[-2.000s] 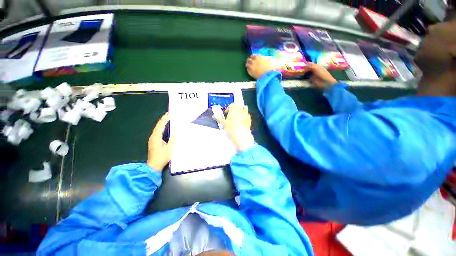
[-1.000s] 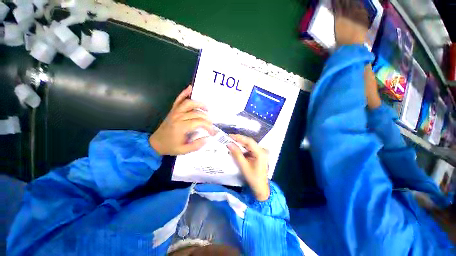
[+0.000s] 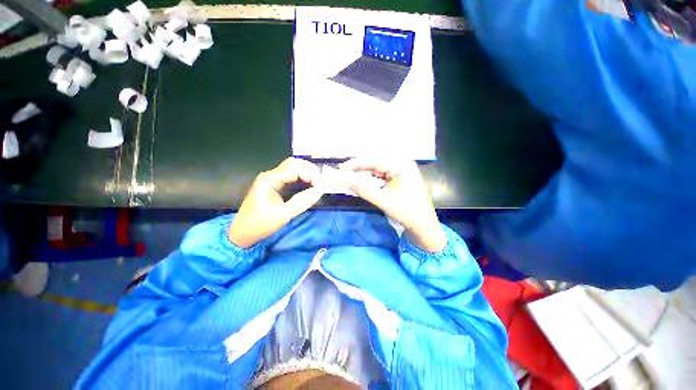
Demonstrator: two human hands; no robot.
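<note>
The tablet retail box [image 3: 365, 126] lies lid up on the dark green worktop in front of me, its "T10L" print and tablet picture fully visible. My left hand [image 3: 276, 199] and my right hand [image 3: 397, 196] are close together just below the box's near edge. Between their fingertips they hold a small white label strip [image 3: 336, 180]. Both hands grip it from either side, off the lid. Whether a single sticker is peeled from the strip cannot be told.
Loose white liner curls [image 3: 145, 38] are piled at the upper left of the worktop [image 3: 221, 107]. A neighbouring worker's blue sleeve [image 3: 603, 145] reaches over the right side. Red material [image 3: 519, 327] and white boxes or sheets [image 3: 591, 335] lie below the bench at right.
My hands have moved off the lid towards me and now hold the strip below the box. The lid is uncovered. The view has turned, and the neighbour's arm fills more of the right.
</note>
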